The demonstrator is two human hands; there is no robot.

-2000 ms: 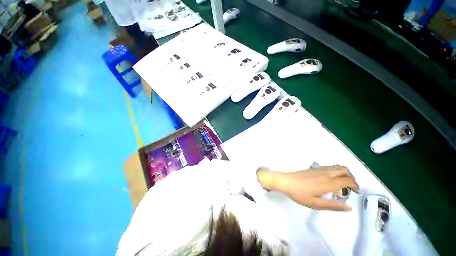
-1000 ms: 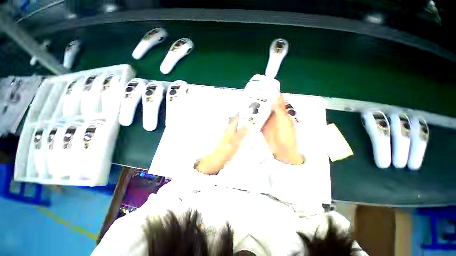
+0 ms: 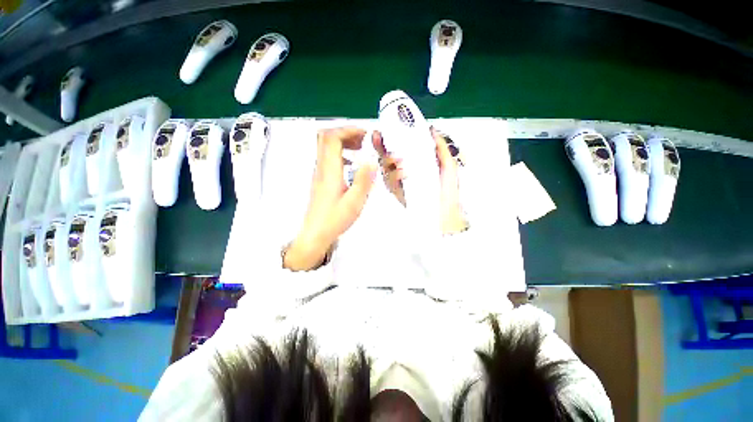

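Note:
My right hand is closed around a white handset over the white work sheet. The handset's head points up and away, and an oval cluster of small holes shows on its shell. My left hand is just left of the handset, thumb and fingers curled apart. Something small and pale shows between these fingers; I cannot tell if they hold it. Another handset lies on the sheet, mostly hidden behind my right hand.
A white blister tray with handsets is at left. Three handsets lie beside it, and three more at right. A pale yellow note is at the sheet's right edge. The green conveyor carries spaced handsets. A brown carton is below right.
The view has turned from the left side to face the sheet. Both hands were together on the handset; now my left hand is apart from it and the handset is turned to show its holes.

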